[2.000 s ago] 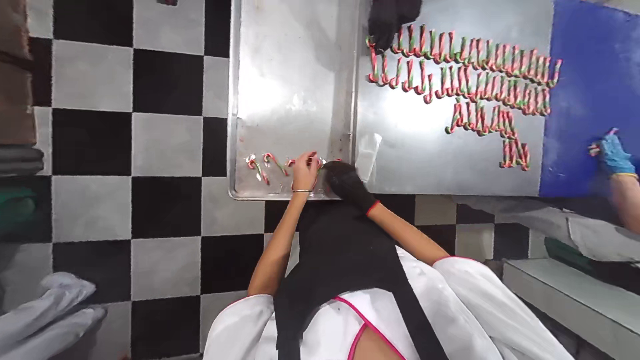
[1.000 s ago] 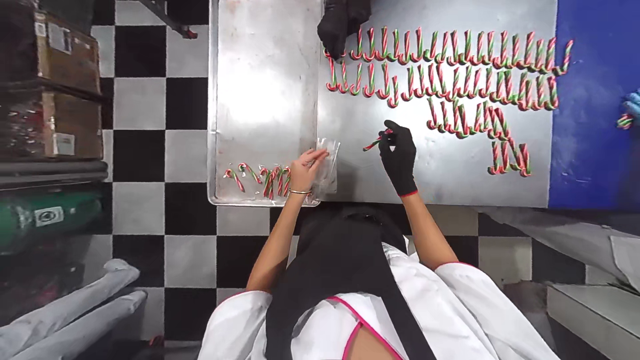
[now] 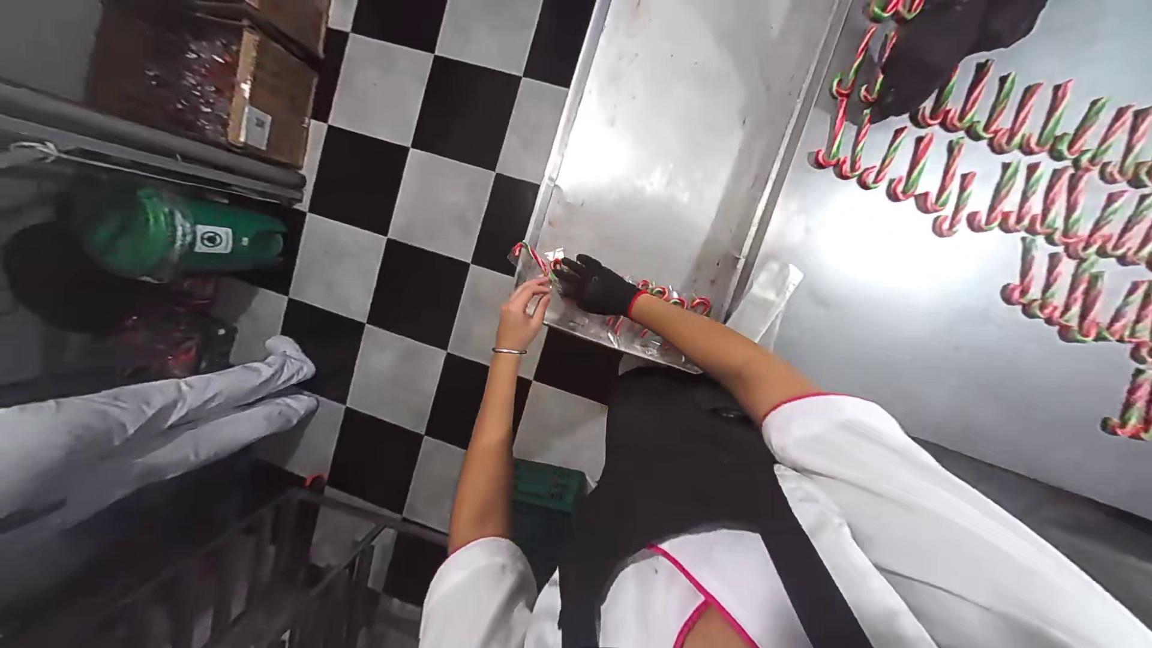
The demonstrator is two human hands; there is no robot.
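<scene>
My bare left hand, a bangle at its wrist, pinches the lower end of a red, white and green candy cane in clear wrap, at the near left corner of a metal tray. Right beside it, my right hand, in a black glove, has its fingertips at another candy cane; whether it grips that cane I cannot tell. Several wrapped candy canes lie along the tray's near edge, partly under my right forearm. A stack of clear plastic bags rests at the tray's right rim.
Rows of unwrapped candy canes cover the metal table at right. A co-worker's black-gloved hand is over the upper rows. Cardboard boxes, a green container and a person's trousered legs are at left.
My right hand, over the table with a candy cane a second ago, is now at the tray's left corner. My left hand has moved left from the bags to that corner. The view has swung left.
</scene>
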